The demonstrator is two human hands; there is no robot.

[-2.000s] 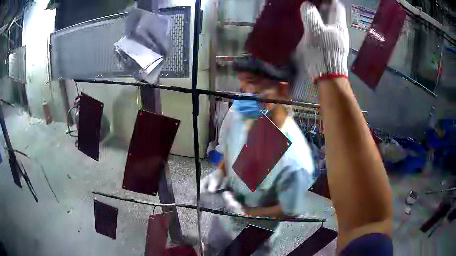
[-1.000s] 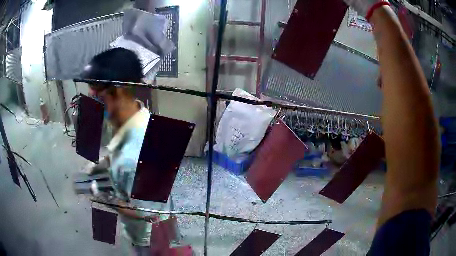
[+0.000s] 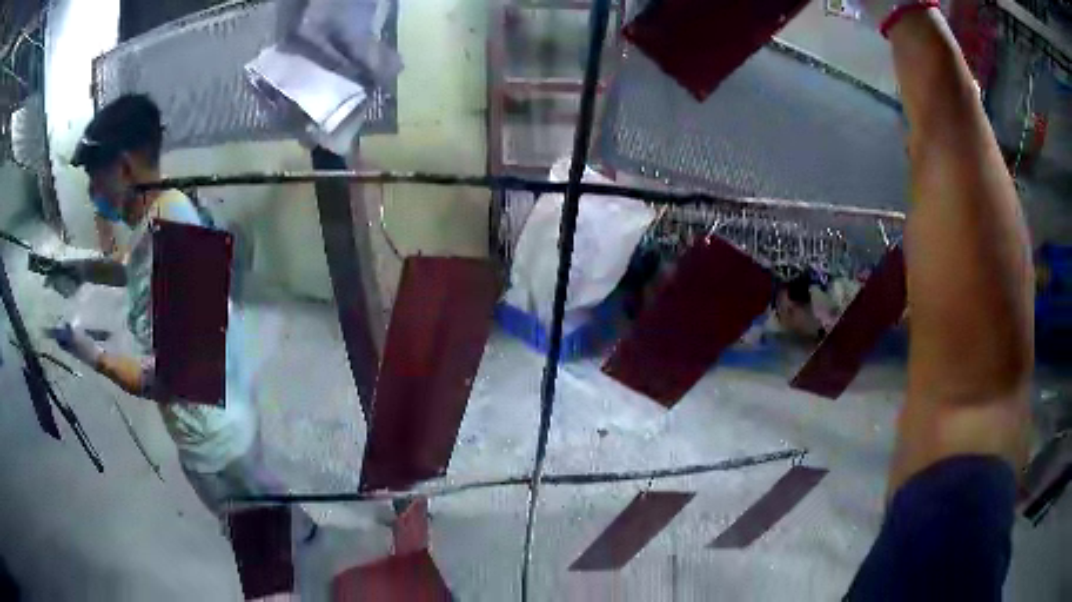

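Dark red panels hang from thin dark crossbars. One panel [image 3: 711, 41] is cut off by the top edge. Below the upper crossbar [image 3: 411, 180] hang a panel at the left [image 3: 192, 312], one left of the rod [image 3: 435, 365], and two tilted ones right of it [image 3: 691, 320] [image 3: 856, 329]. Smaller panels hang from the lower crossbar [image 3: 658, 473]. My right arm is raised at the right; my gloved right hand [image 3: 884, 7] is mostly cut off by the top edge, right of the top panel. Its fingers and any hold are hidden. My left hand is not in view.
A dark upright rod [image 3: 562, 259] crosses both crossbars. Another person [image 3: 135, 176] in cap and mask stands at the left. Behind are a steel post [image 3: 348, 271] with papers [image 3: 312, 88], a white sack [image 3: 576, 253] in a blue crate [image 3: 529, 327], and mesh panels [image 3: 752, 129].
The top panel is higher in view, and more of my right hand is cut off. The hanging panels have swung or shifted. The other person has moved from the middle to the far left.
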